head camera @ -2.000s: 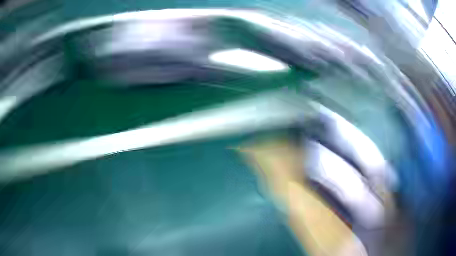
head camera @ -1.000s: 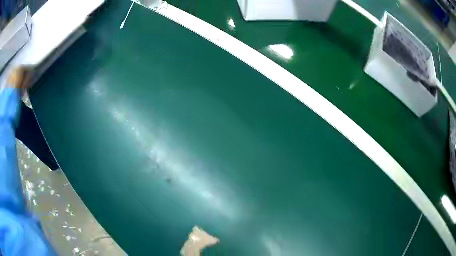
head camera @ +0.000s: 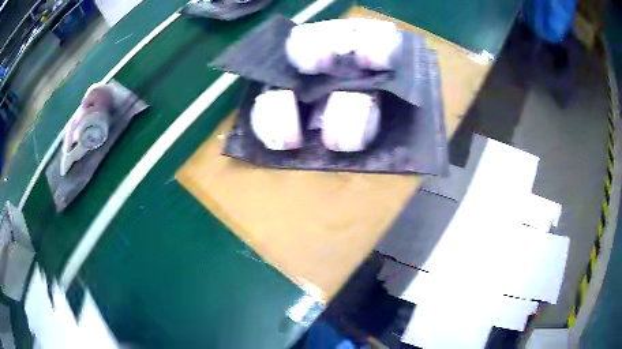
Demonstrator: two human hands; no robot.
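Observation:
Two pairs of white and pink over-ear headphones lie nearest in front of me, one pair [head camera: 349, 121] nearer and one [head camera: 344, 44] beyond it. They rest on overlapping dark grey packing bags [head camera: 402, 153]. The bags lie on a brown cardboard sheet [head camera: 300, 218] on the green bench [head camera: 170, 272]. Neither of my hands shows clearly; a blurred blue patch, perhaps clothing, is cut off at the bottom edge.
Flat white box blanks [head camera: 484, 238] are stacked low at the right. Beyond the pale rail [head camera: 146, 160], the green belt carries headphones [head camera: 89, 129] on a grey bag. White carton flaps [head camera: 58, 317] stand lower left. A person's blue clothing [head camera: 551, 20] shows upper right.
The view has swung from bare bench and boxes on the belt to the headphones on cardboard. My left hand at the white card and my right hand at the bottom edge have left clear view.

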